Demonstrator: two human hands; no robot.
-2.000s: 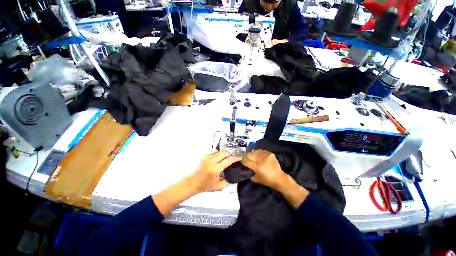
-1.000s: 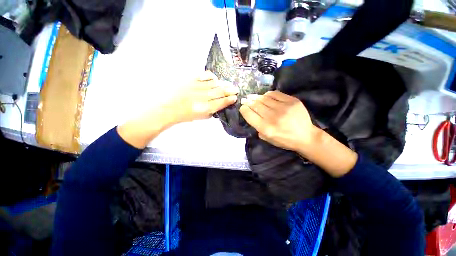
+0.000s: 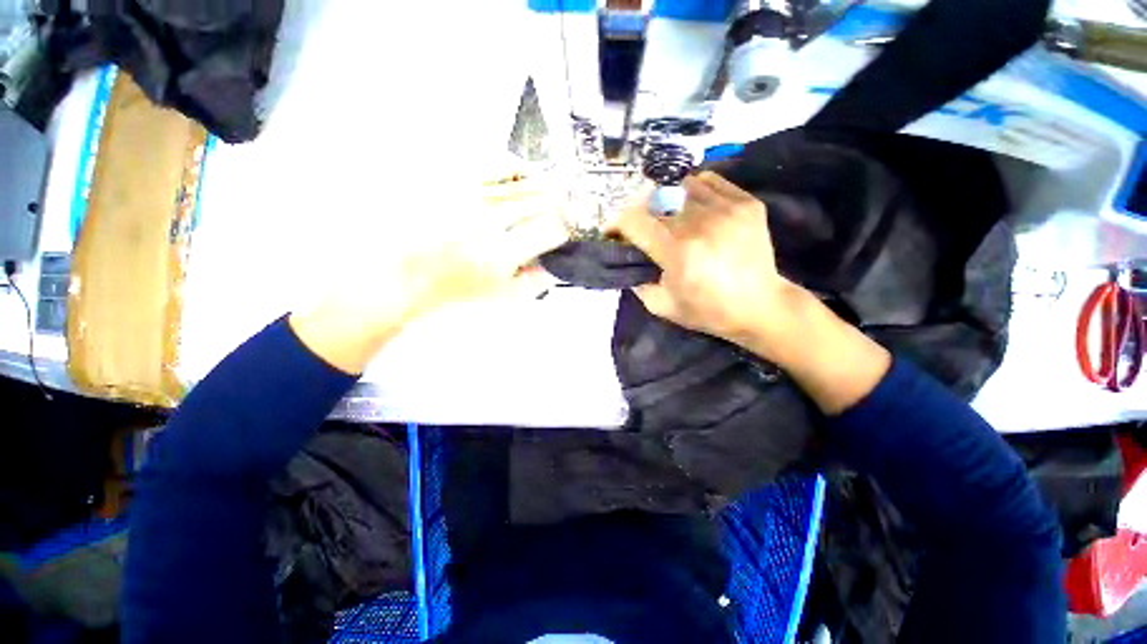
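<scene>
A black garment piece (image 3: 742,415) lies bunched under my right forearm and hangs over the table's front edge. Its narrow folded edge (image 3: 598,264) spans between my hands just in front of the needle area (image 3: 601,189). My left hand (image 3: 472,245) is overexposed and lies flat at the left of the needle, its fingertips at the end of the fold. My right hand (image 3: 711,258) pinches the fold from the right, thumb and fingers closed on the cloth. A small dark pointed cloth tip (image 3: 528,122) shows behind my left fingers. The presser foot is blurred by glare.
The white machine head (image 3: 1006,107) is at upper right, crossed by a black strap (image 3: 937,63). Red-handled scissors (image 3: 1109,333) lie at right. A tan strip (image 3: 136,239) and black cloth (image 3: 189,57) are at left. Blue crates (image 3: 767,554) stand below the table.
The view has tipped down from the earliest frame to the work. Since one second ago, my right hand has moved up beside the needle, and the fold between my hands lies straighter across.
</scene>
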